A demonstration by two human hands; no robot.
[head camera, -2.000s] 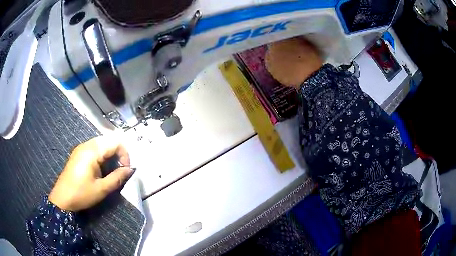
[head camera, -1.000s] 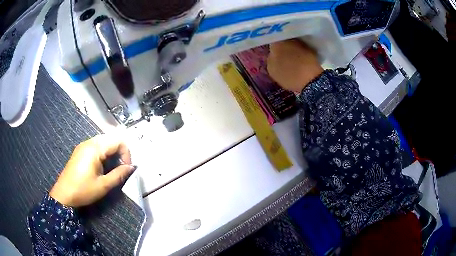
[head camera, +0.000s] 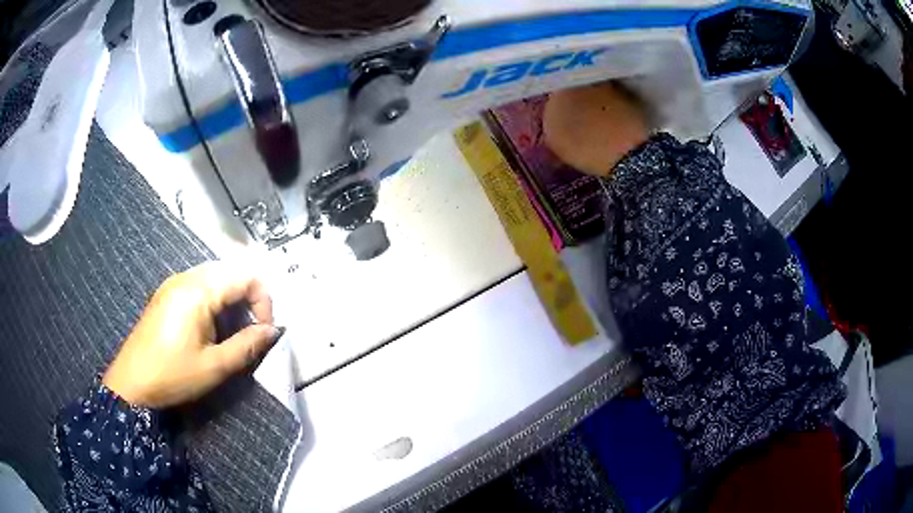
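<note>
A dark grey striped cloth panel [head camera: 110, 240] lies left of the machine's needle area, with a narrow white edge strip [head camera: 290, 441] along its right side. My left hand [head camera: 190, 336] rests on the panel, thumb and forefinger pinching its edge just in front of the presser foot [head camera: 268, 232]. My right hand [head camera: 593, 125] is under the machine arm, over a smartphone [head camera: 561, 195] with a pink and dark lit screen. Its fingers are hidden by the machine arm and the back of the hand, so whether it grips anything cannot be told.
A white sewing machine [head camera: 621, 55] with a blue stripe spans the top. A yellow strip [head camera: 529, 235] lies left of the phone. A red tool [head camera: 773, 128] sits in a tray at far right. A measuring tape [head camera: 501, 431] runs along the front edge.
The whole view has shifted slightly, so the machine appears a little further right. Both hands keep nearly the same places, the left at the panel edge and the right over the phone.
</note>
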